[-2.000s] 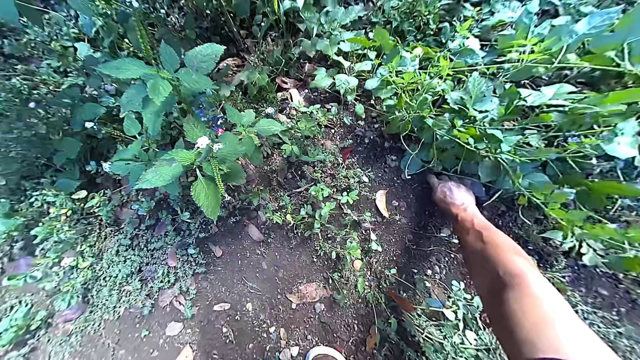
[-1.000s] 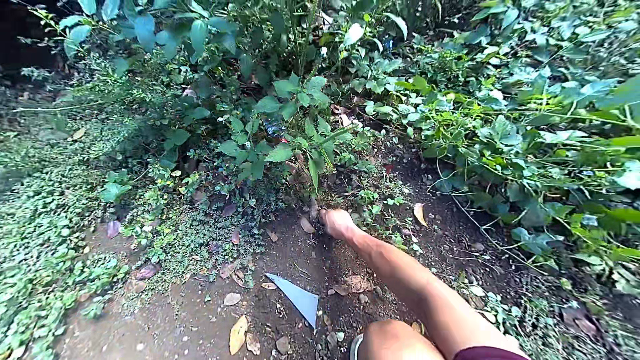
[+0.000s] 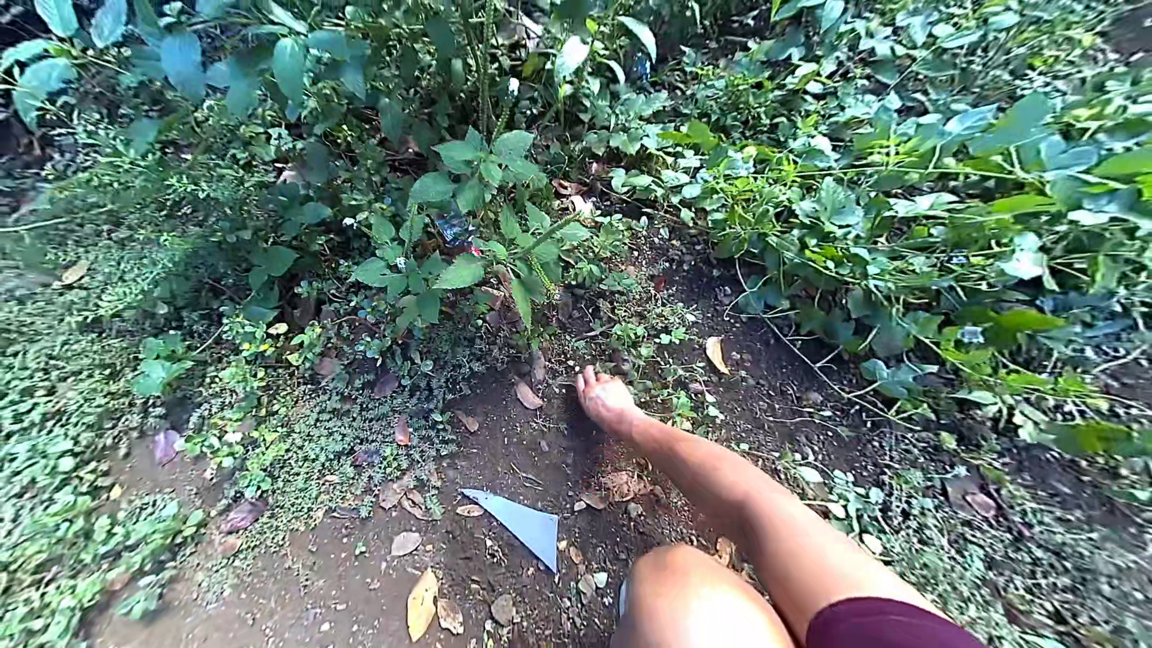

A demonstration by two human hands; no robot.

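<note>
My right hand [image 3: 605, 396] reaches down to the soil at the middle of the view, its fingers at the edge of some low weeds [image 3: 652, 337]. Whether it grips a stem or root is too small to tell. Just left of the fingertips lies a dry brown leaf [image 3: 528, 394]. A leafy green plant [image 3: 486, 180] stands beyond the hand. Nearer to me, a flat blue-grey triangular piece [image 3: 522, 524] rests on the bare soil, left of my bent knee. My left hand is out of the frame.
Dense green vines [image 3: 900, 225] cover the ground at right. Small creeping weeds [image 3: 270, 486] spread over the left side. A yellowish dry leaf [image 3: 421, 605] lies at the bottom. A dark, shiny scrap [image 3: 454, 229] is caught among the plant's leaves.
My right hand has moved left, from the edge of the vines to the low weeds near the leafy plant. The view has shifted. The triangular piece and my knee have come into view.
</note>
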